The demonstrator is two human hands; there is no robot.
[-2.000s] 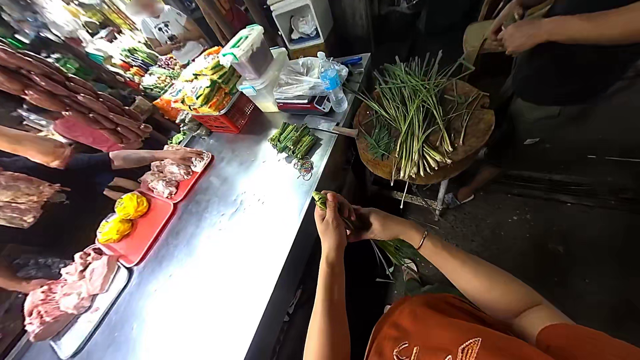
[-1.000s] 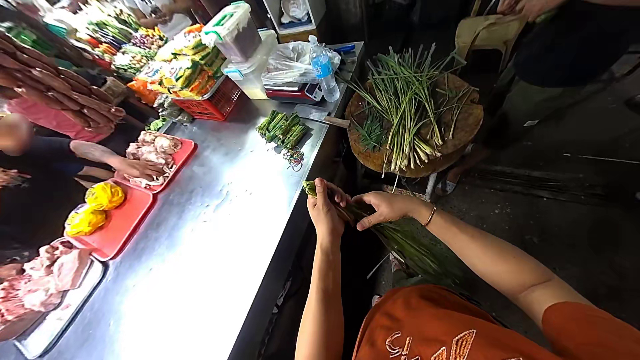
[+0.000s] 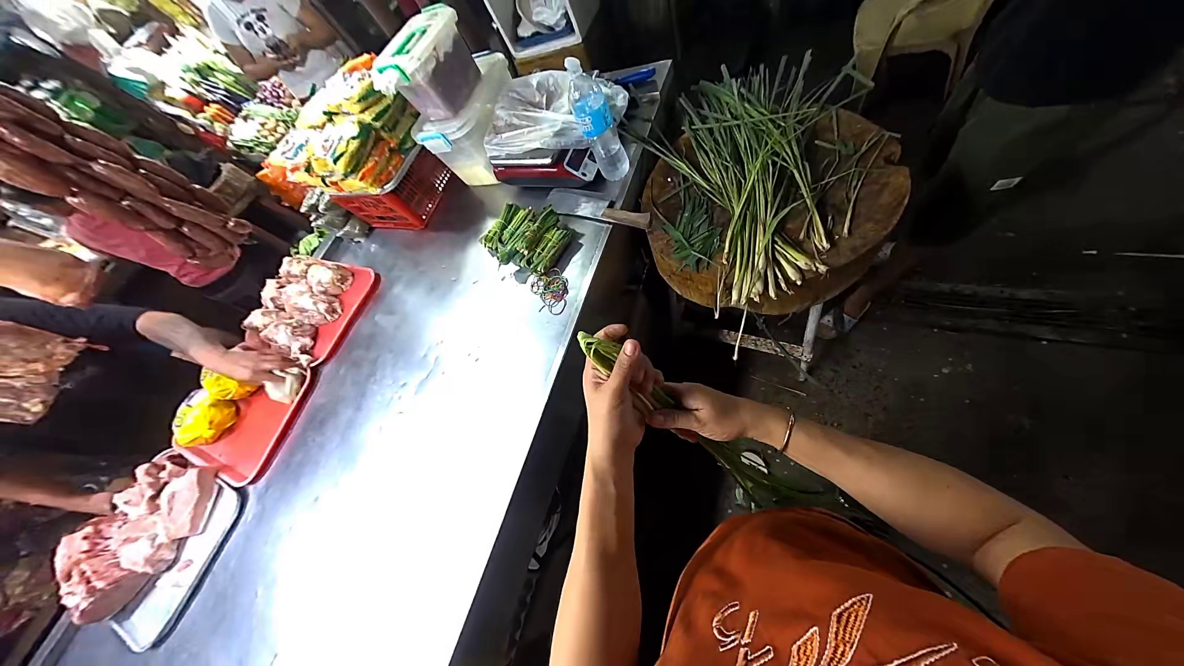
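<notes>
My left hand (image 3: 622, 393) grips the folded upper end of a bundle of long green leaves (image 3: 599, 352), just off the metal table's edge. My right hand (image 3: 708, 412) is closed round the same bundle lower down; its loose leaves (image 3: 754, 476) trail below towards the floor. Several tied green bundles (image 3: 527, 238) lie on the table, with a small heap of coloured rubber bands (image 3: 551, 290) beside them. Lemongrass stalks (image 3: 754, 176) are spread over a round wooden block (image 3: 874, 231) to the right. A cleaver (image 3: 622, 217) lies with its blade on the table and its handle towards the block.
The metal table (image 3: 407, 370) bears a red tray (image 3: 242, 444) of meat and yellow packets, a white tray (image 3: 176, 592) of meat, a red basket (image 3: 398, 199), a scale (image 3: 546, 169) and a water bottle (image 3: 597, 120). Another person's hand (image 3: 236, 361) touches meat; a person stands at upper right.
The other person's hand has moved along the red tray towards the yellow packets. My hands stay on the leaf bundle, whose trailing leaves have shifted.
</notes>
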